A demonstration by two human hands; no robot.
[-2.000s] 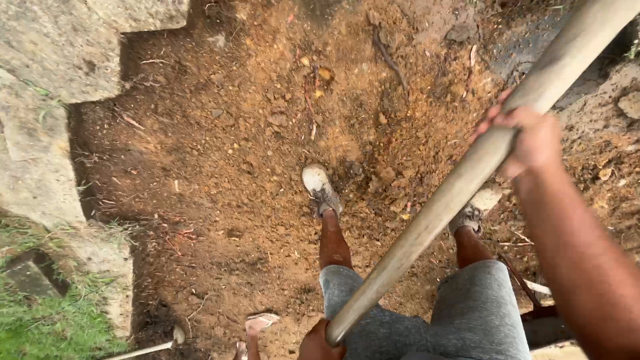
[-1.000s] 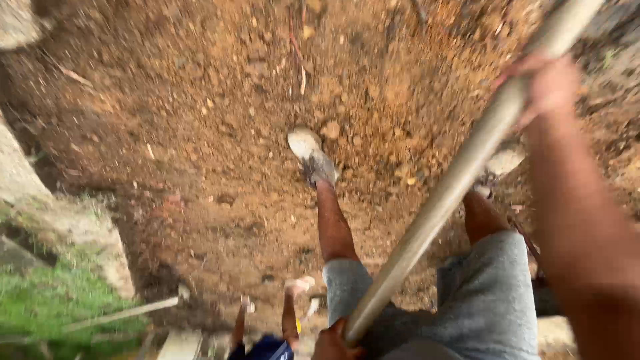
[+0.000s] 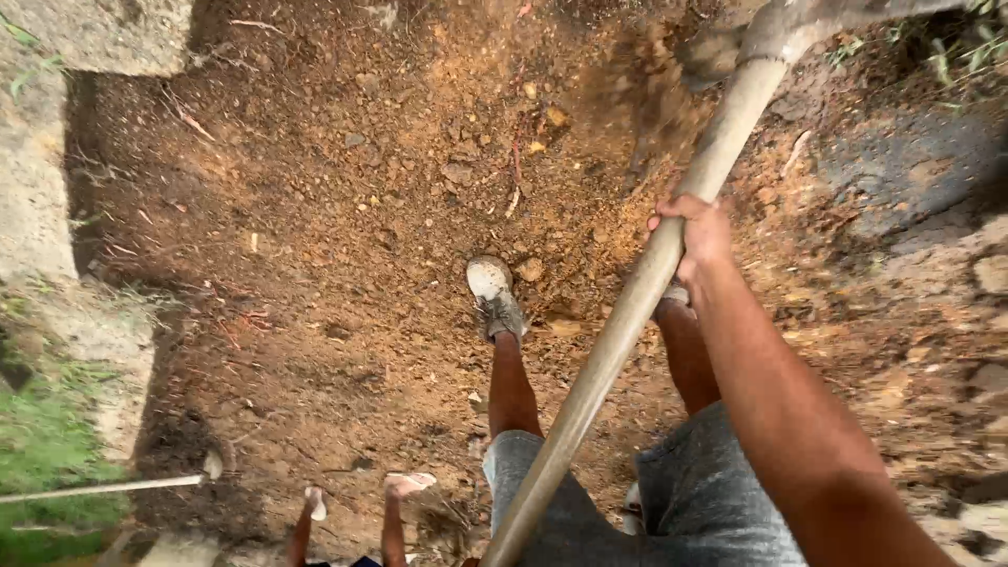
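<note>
A long wooden handle [image 3: 622, 339] runs diagonally from the bottom centre to the upper right, where it joins a metal tool head [image 3: 795, 27] that the frame's edge cuts off. My right hand [image 3: 697, 228] is wrapped around the handle about halfway up. Of my left hand [image 3: 470, 562] only a sliver shows at the bottom edge, by the handle's lower end; its grip is hidden now. Below the tool lies loose brown soil [image 3: 378, 236] with small stones and roots. My muddy shoe [image 3: 492, 291] stands on this soil, left of the handle.
Broken concrete slab edges [image 3: 35, 173] border the dug soil at left, with grass [image 3: 55, 425] beyond. A second long-handled tool [image 3: 102, 488] lies at lower left. Another person's feet [image 3: 409, 482] are at the bottom. Dark rock or wet ground [image 3: 913, 165] lies at right.
The handle has shifted so that its metal head now shows at the upper right. My left hand, seen on the handle's lower end before, is now almost out of view.
</note>
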